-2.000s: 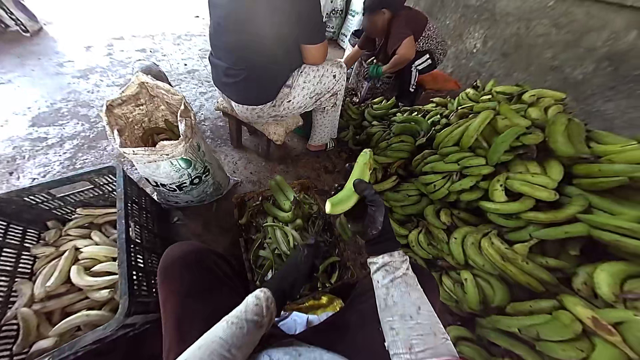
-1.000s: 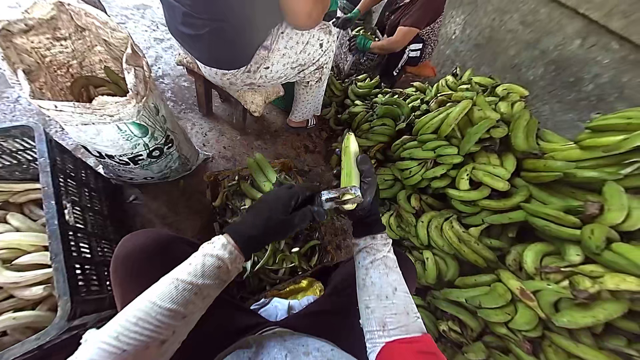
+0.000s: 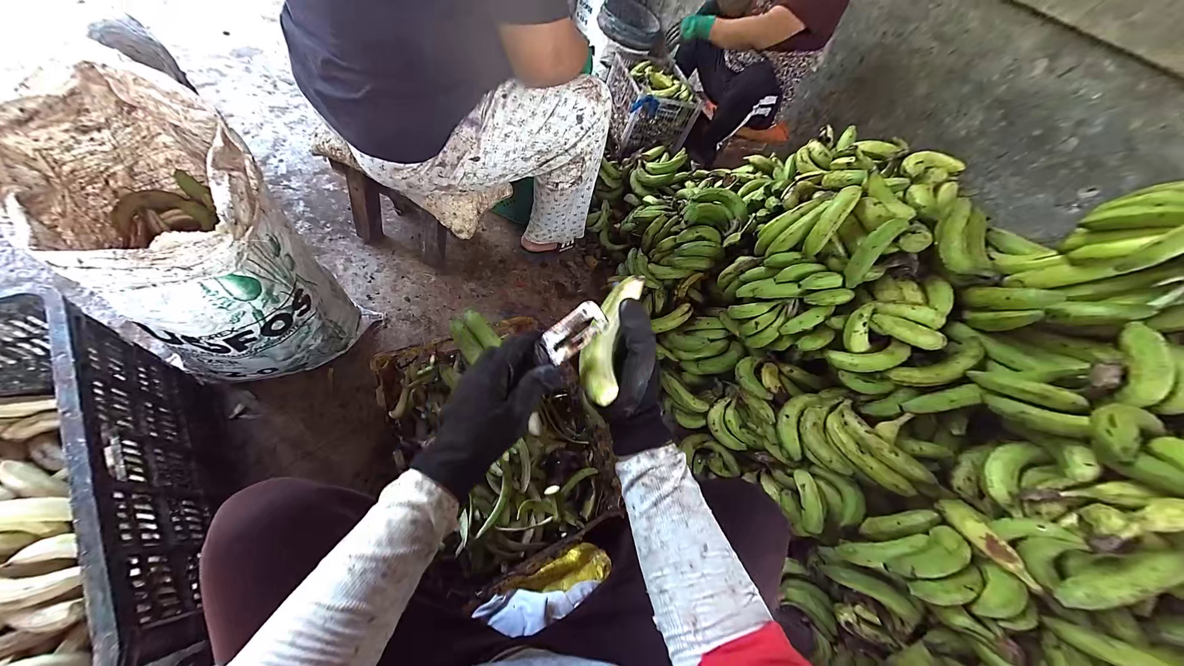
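A partly peeled green plantain [image 3: 603, 356] is held upright, slightly tilted, in my right hand [image 3: 638, 375], which wears a black glove. My left hand [image 3: 490, 402], also in a black glove, grips a metal peeler [image 3: 572, 333] whose head is against or very near the plantain's left side. Below both hands lies a heap of green peels [image 3: 518, 490] in a container between my knees. Beside my right arm, a large pile of green plantains [image 3: 823, 342] spreads over the floor.
Peeled plantains [image 3: 37, 518] fill a black plastic crate [image 3: 139, 490] at left. Behind it stands an open woven sack [image 3: 277, 305]. A person [image 3: 416, 83] sits on a wooden stool [image 3: 365, 199] ahead; another person [image 3: 758, 55] works beyond, near a crate of plantains [image 3: 661, 102].
Two seconds ago my right hand held the plantain up and my left hand was low over the peels. My left hand has risen to the plantain with the peeler, and more peel is off.
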